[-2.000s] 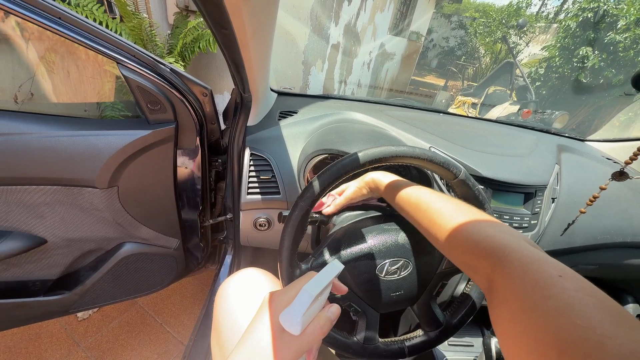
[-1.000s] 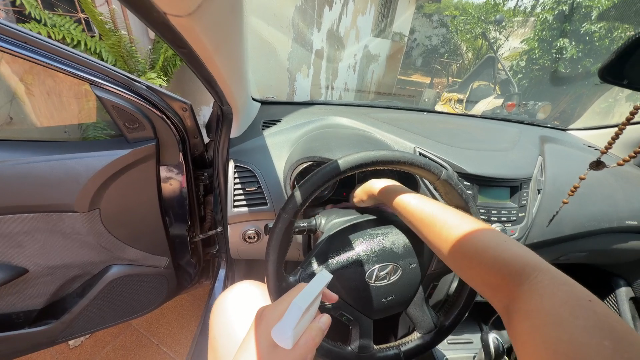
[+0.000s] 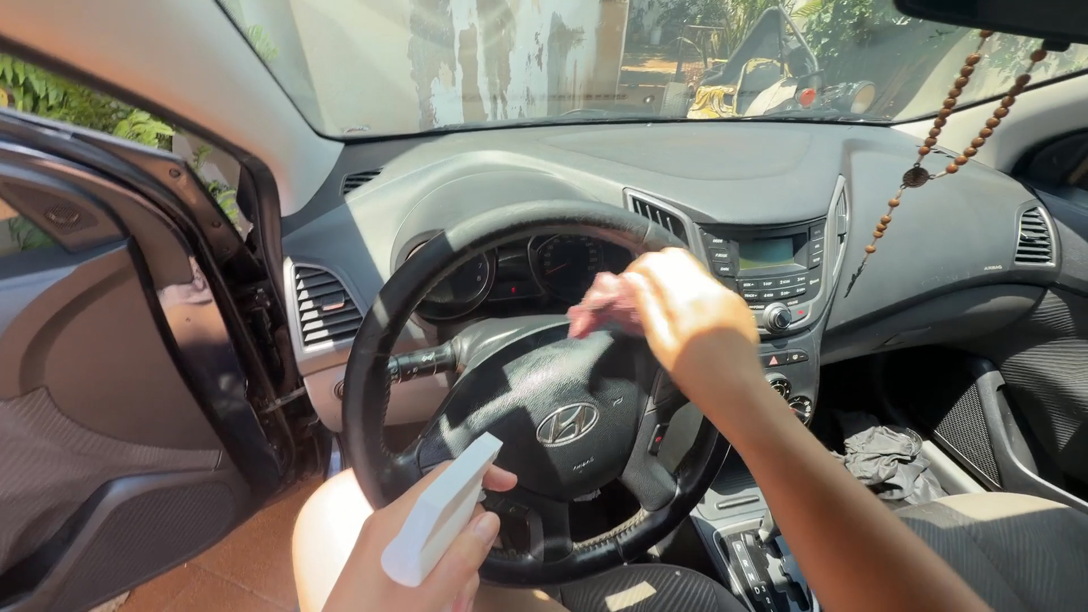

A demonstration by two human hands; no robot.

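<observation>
My left hand (image 3: 425, 544), low in the view in front of the steering wheel's lower left, grips a white plastic spray head (image 3: 442, 510); the rest of it is hidden by the hand. My right hand (image 3: 693, 314) is at the upper right of the black steering wheel (image 3: 378, 340), with a pinkish-red cloth (image 3: 605, 304) bunched in its fingers. The cloth, a little blurred, shows over the top of the wheel's hub (image 3: 544, 399), before the instrument cluster (image 3: 510, 272). Whether it touches the hub I cannot tell.
Left of the wheel are a stalk (image 3: 421, 363) and an air vent (image 3: 325, 306). The driver's door (image 3: 110, 382) stands open. A beaded rosary (image 3: 915, 177) hangs at the right. Dark crumpled fabric (image 3: 888, 459) lies beside the gear selector (image 3: 752, 565).
My right hand has come back from behind the wheel's rim, near the instrument cluster, to the wheel's upper right. The left hand still holds the white spray head. The view has turned right.
</observation>
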